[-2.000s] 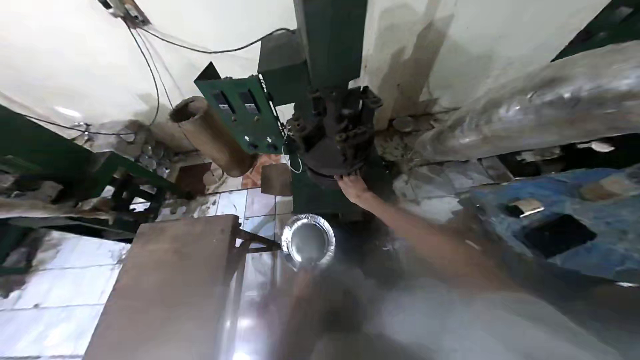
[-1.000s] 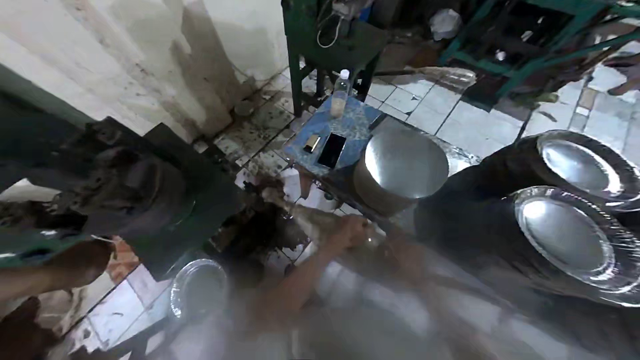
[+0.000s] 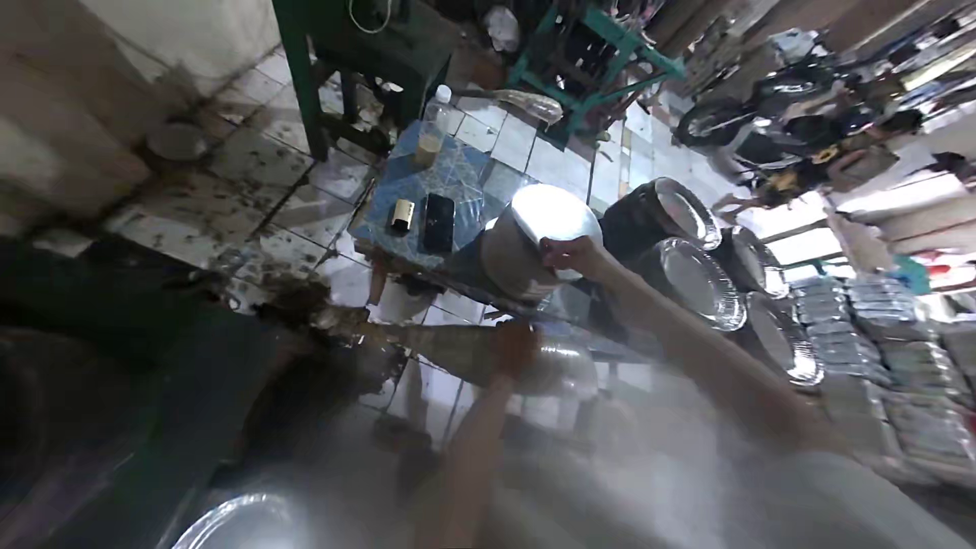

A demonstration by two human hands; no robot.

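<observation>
My right hand has its fingers bent at the near edge of a shiny round metal disc, on top of a tall cylindrical stack. Lower and to the left, my left hand is blurred against a long, dull cylindrical object; whether it grips this object cannot be told. A round metal pan with a bright rim is partly visible at the bottom left edge.
A blue-covered low table holds a plastic bottle, a black phone and a small box. Several stacks of metal pans stand to the right. Dark machinery fills the lower left.
The view has swung far to the right, away from the machine. My right hand has moved from beside the long cylindrical object up to the disc stack's edge.
</observation>
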